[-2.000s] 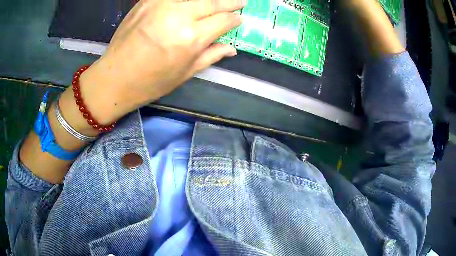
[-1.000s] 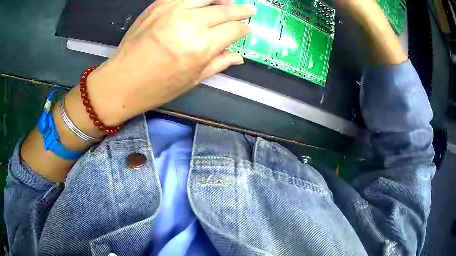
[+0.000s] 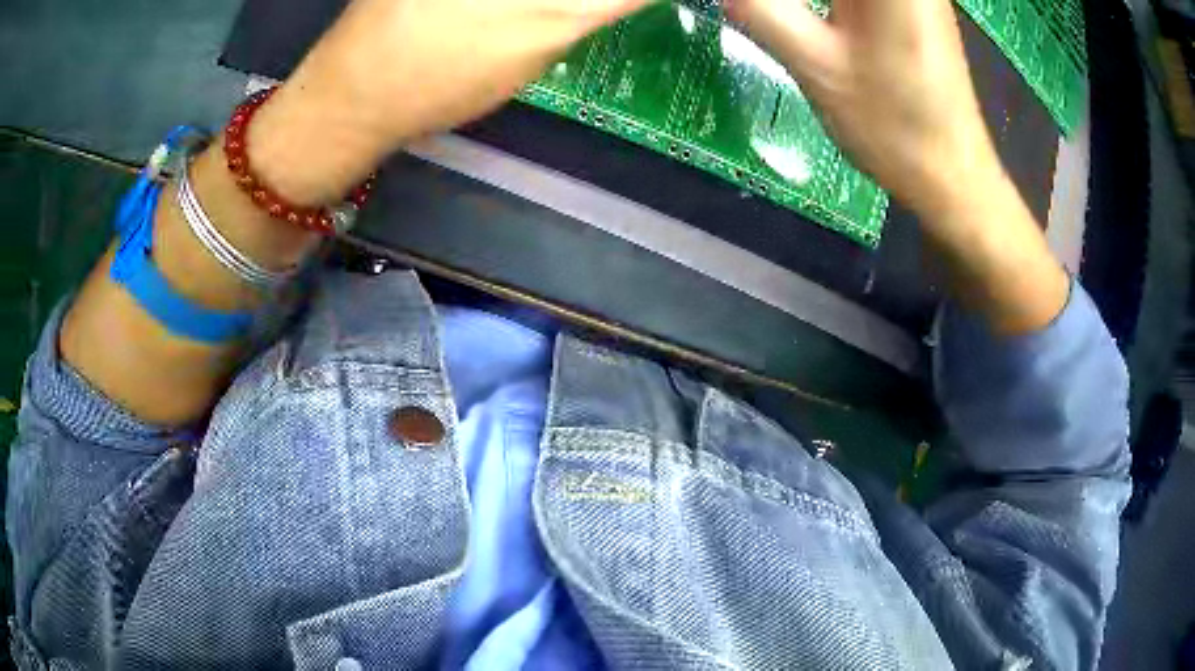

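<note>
A green PCB panel lies on the black work mat at the top of the view, with bright glare on it and a row of holes along its near edge. My left hand reaches over the panel's left part, its fingertips cut off or hidden at the top edge. My right hand is over the panel's right part, with fingers pointing left towards my left hand. The fingertips of both hands meet near the top edge, and I cannot see whether they hold a small component.
Another green PCB panel lies at the upper right. A pale backing strip runs along the mat's near edge, and a pale strip also shows at the right. The bench's front edge crosses in front of my denim jacket.
My right hand has moved left and down over the panel. My left hand has shifted from the panel's left end towards the top middle. More of the panel's near edge shows.
</note>
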